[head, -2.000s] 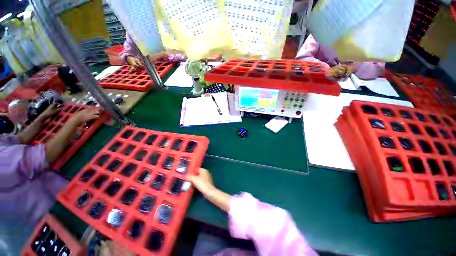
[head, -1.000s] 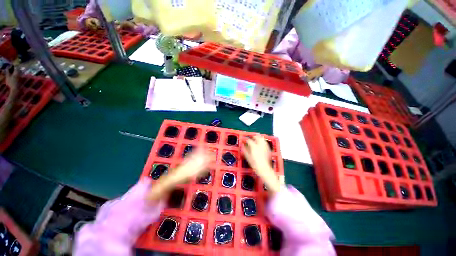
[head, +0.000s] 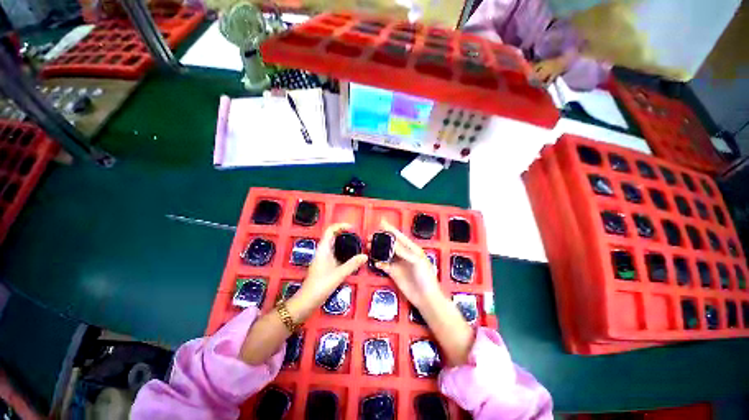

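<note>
The red working tray point(head: 358, 325) lies straight in front of me, its square pockets mostly filled with dark watch heads. My left hand point(head: 327, 267) holds a dark watch head point(head: 347, 245) between thumb and fingers. My right hand point(head: 408, 267) holds another dark watch head point(head: 382, 245) close beside it. Both are just above the tray's upper middle pockets. Two pockets in the top row, behind the held units, show bare red. A small dark watch unit point(head: 355, 187) lies on the green mat behind the tray.
A stack of red trays point(head: 575, 279) stands at right. Behind are a white instrument point(head: 411, 121) with a red tray point(head: 411, 61) tilted on top, a notebook point(head: 275, 131) with a pen, a green fan point(head: 245, 33) and a white card point(head: 422, 170). Another person's hand point(head: 549, 70) shows behind.
The working tray, earlier angled at left with my right hand on its edge, now lies straight before me. Both hands have closed on a watch head each and lifted them from the tray.
</note>
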